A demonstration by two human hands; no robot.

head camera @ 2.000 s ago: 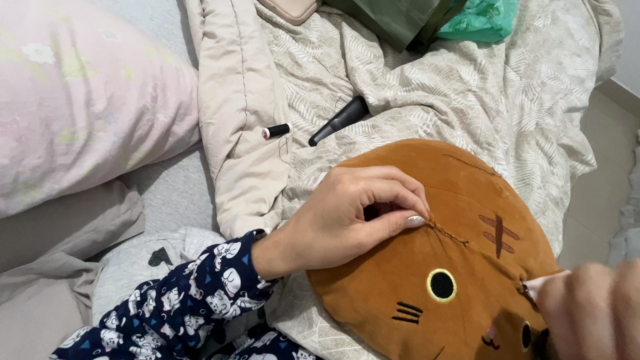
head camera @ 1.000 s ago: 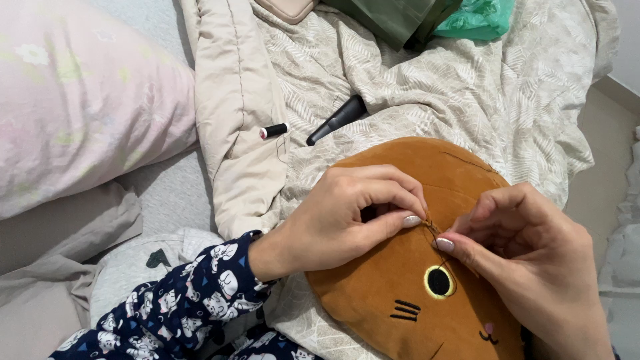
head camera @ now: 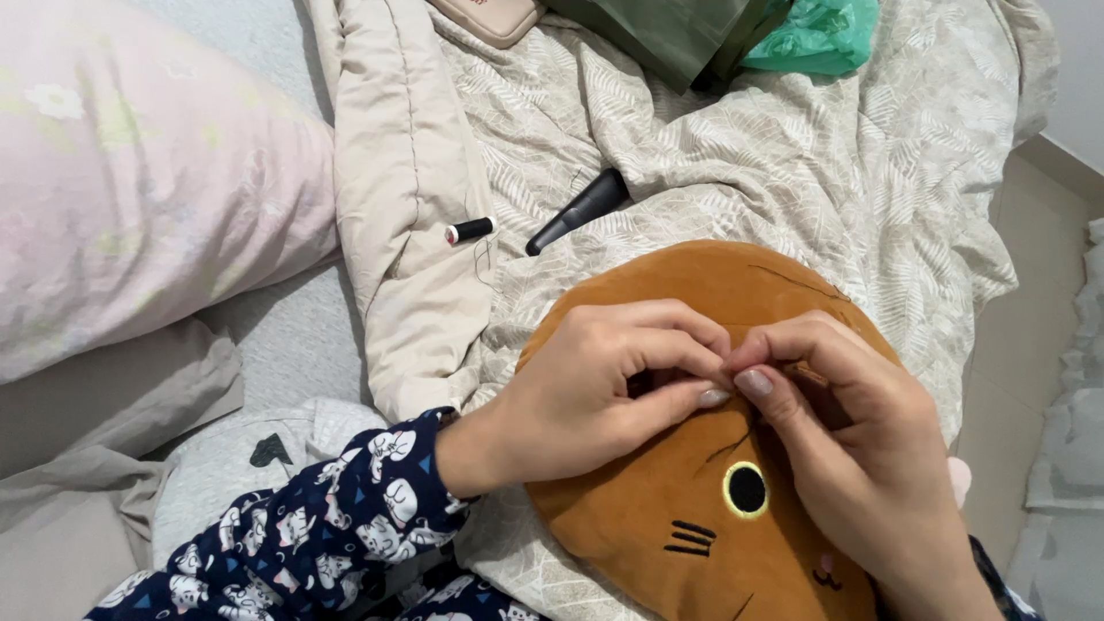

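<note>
A brown plush cushion [head camera: 655, 509] with an embroidered face lies in front of me, its seam pinched between my hands. My left hand [head camera: 604, 388] grips the plush fabric at the seam with thumb and fingertips. Against it, my right hand [head camera: 845, 423] has its thumb and index finger pressed together at the same spot; whether a needle is between them is hidden. Dark thread shows on the plush just below the fingertips, and another dark line of thread lies near its upper right edge. A spool of black thread [head camera: 472, 230] rests on the bedding beyond, its loose end trailing.
A black tapered object [head camera: 580, 211] lies beside the spool on the leaf-patterned bedding [head camera: 776, 172]. At the top are a beige pouch [head camera: 493, 17], a dark green bag [head camera: 664, 30] and a green plastic bag [head camera: 819, 34]. A pink pillow [head camera: 155, 190] is at left.
My right hand came in from the lower right to the seam and now meets my left fingertips. My left hand has stayed on the plush.
</note>
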